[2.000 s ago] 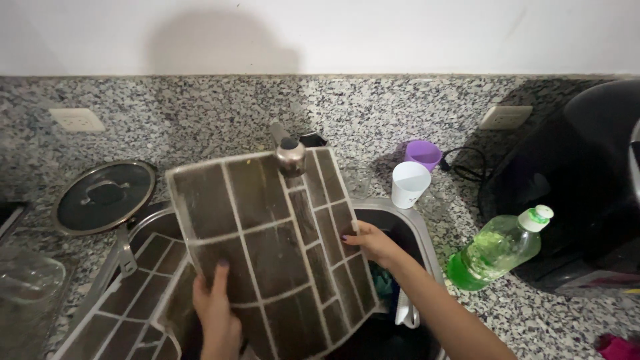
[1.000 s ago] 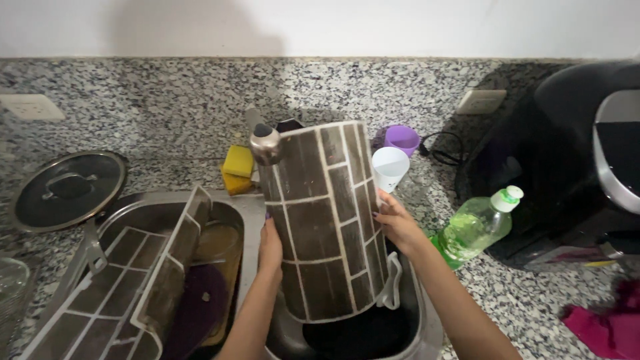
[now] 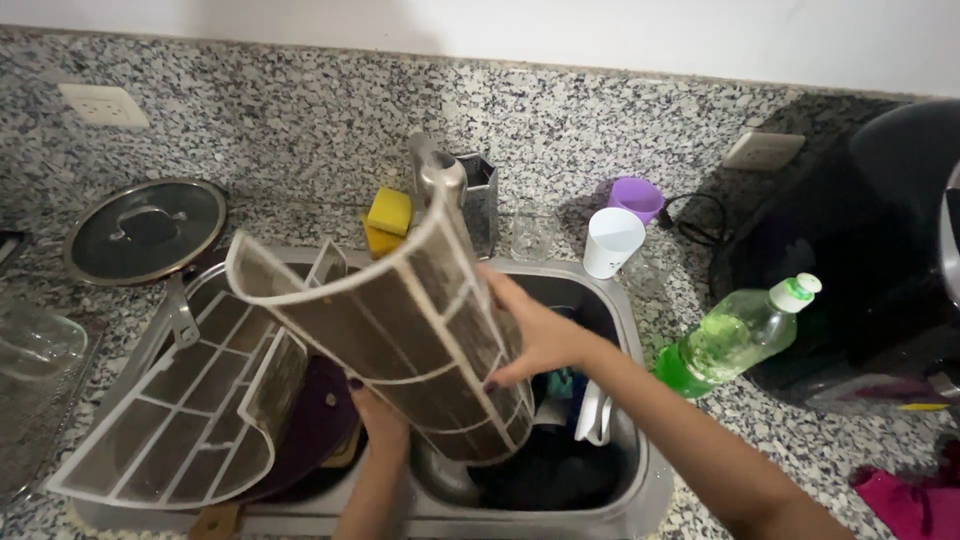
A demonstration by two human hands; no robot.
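Observation:
Between my hands is a curved air-conditioner mesh filter [image 3: 390, 352] with a white plastic frame and grey-brown mesh, tilted over the right sink basin. My right hand [image 3: 532, 330] grips its right edge, thumb on the outer face. My left hand [image 3: 379, 420] is against its lower left side, fingers partly hidden behind it. A second mesh filter [image 3: 180, 412], bent at its right side, rests over the left basin. Behind the held filter stands the metal faucet [image 3: 442, 172], partly covered by the filter's upper edge.
Yellow sponges [image 3: 389, 212] and a metal grater [image 3: 480, 202] stand behind the sink. White [image 3: 613, 240] and purple cups [image 3: 636, 198], a green soap bottle [image 3: 735, 337] and a black appliance [image 3: 847, 262] are at right. A glass pan lid [image 3: 146, 231] lies at left.
The held filter was broad and flatter two seconds ago, then curved upright; now it curls more and leans left at its top. My right hand has moved onto its outer face.

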